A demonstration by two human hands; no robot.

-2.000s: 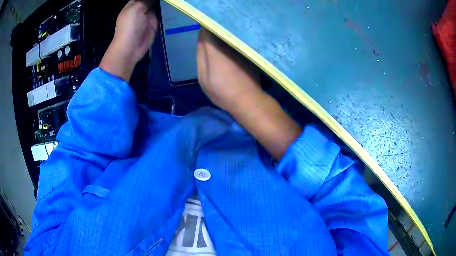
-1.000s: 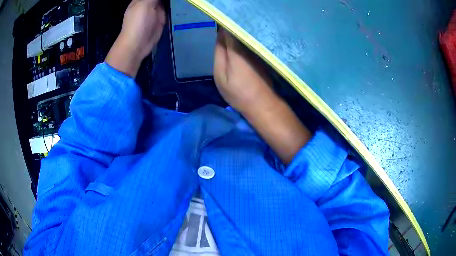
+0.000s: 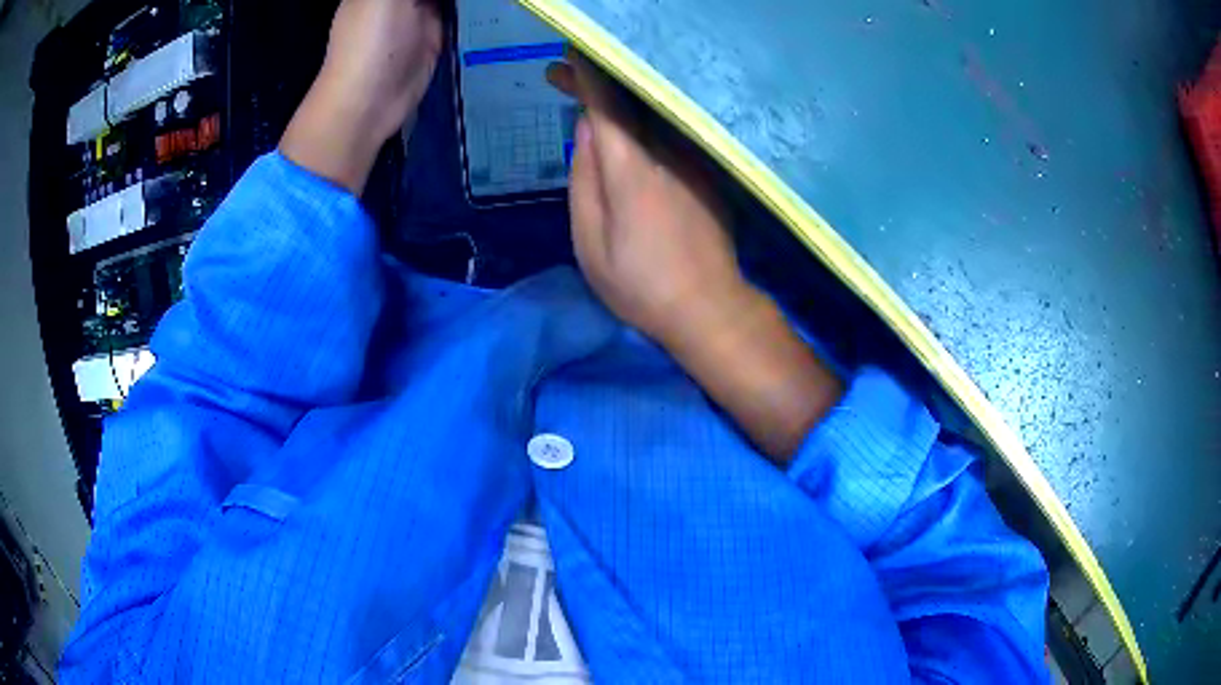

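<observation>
A dark-framed device with a pale lit screen (image 3: 516,127), like a smartphone or tablet, lies below the bench edge at top centre. Its screen shows a blue bar and a faint grid. Its upper part is cut off by the picture's top. My left hand (image 3: 388,60) is bare, left of the screen, with its fingers cut off or hidden at the top edge. My right hand (image 3: 643,214) is bare, partly under the bench edge, its thumb and a finger at the screen's right side. I cannot tell whether either hand grips the device.
The blue-green bench mat (image 3: 924,147) with yellow edging (image 3: 857,288) curves across the right. A red pad (image 3: 1205,121) is at the far right. A black tray of circuit boards (image 3: 134,214) with white blocks and an orange-red coil stands at left. My blue smock fills the lower view.
The screen now shows a grid and blue mark where it was plain grey. My right hand's thumb and finger show more clearly beside it. The view has shifted slightly.
</observation>
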